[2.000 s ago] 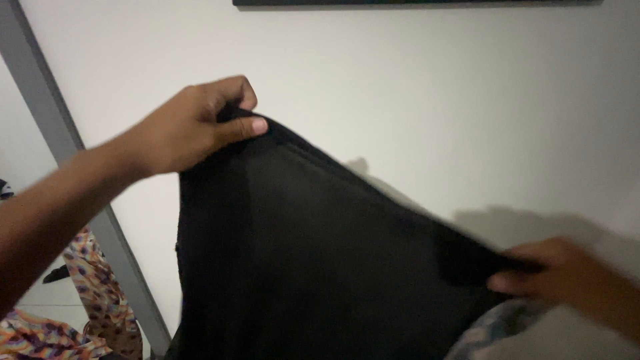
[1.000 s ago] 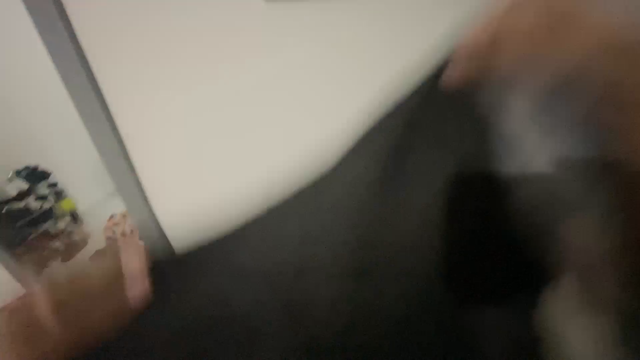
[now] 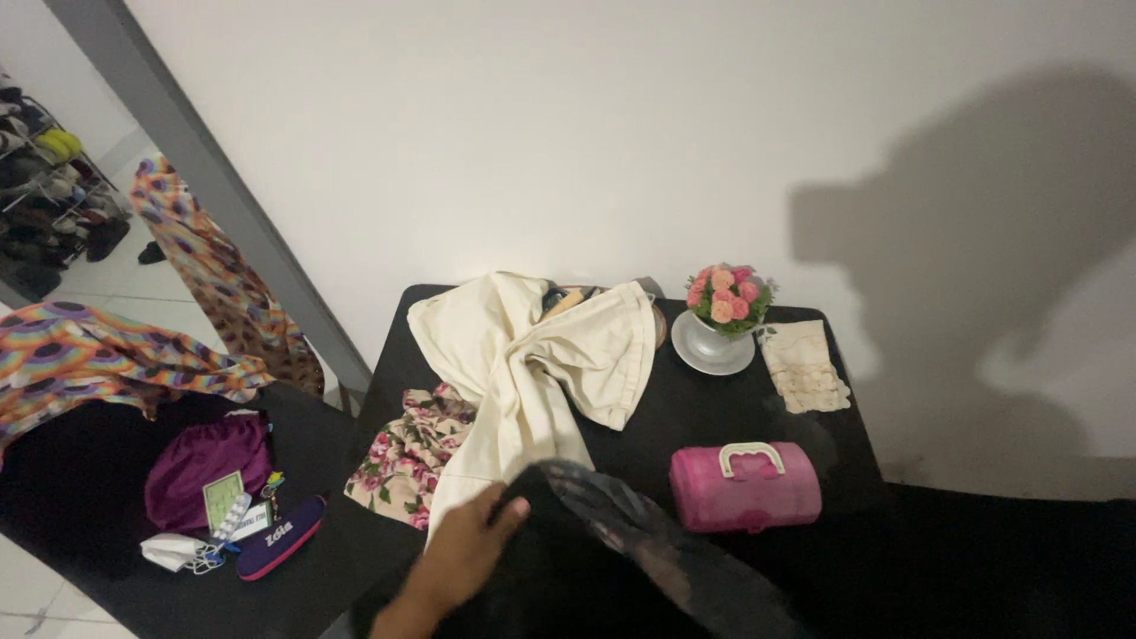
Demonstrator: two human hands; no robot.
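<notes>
My left hand (image 3: 466, 555) grips the edge of a black garment (image 3: 568, 577) at the bottom centre. Dark, sheer-looking patterned fabric (image 3: 661, 541) trails from it toward the lower right. My right hand is out of view. Just beyond my left hand, cream trousers (image 3: 524, 373) lie loosely crumpled on a black table (image 3: 635, 453), partly over a floral-print cloth (image 3: 413, 457). A pink plastic case (image 3: 745, 488) with a white handle stands to the right of the held cloth.
Pink flowers (image 3: 728, 297) in a white cup and saucer, and a cream lace-trimmed cloth (image 3: 803, 366), stand toward the wall. At left are a purple pouch (image 3: 209, 466), a zipped case (image 3: 282, 540), a face mask (image 3: 170, 552) and a rainbow-patterned cloth (image 3: 98, 359). A grey-framed mirror (image 3: 222, 169) leans behind.
The black garment, held up and spread between both hands before, is now low at the bottom. My right hand has left the view. The view has shifted to show the table.
</notes>
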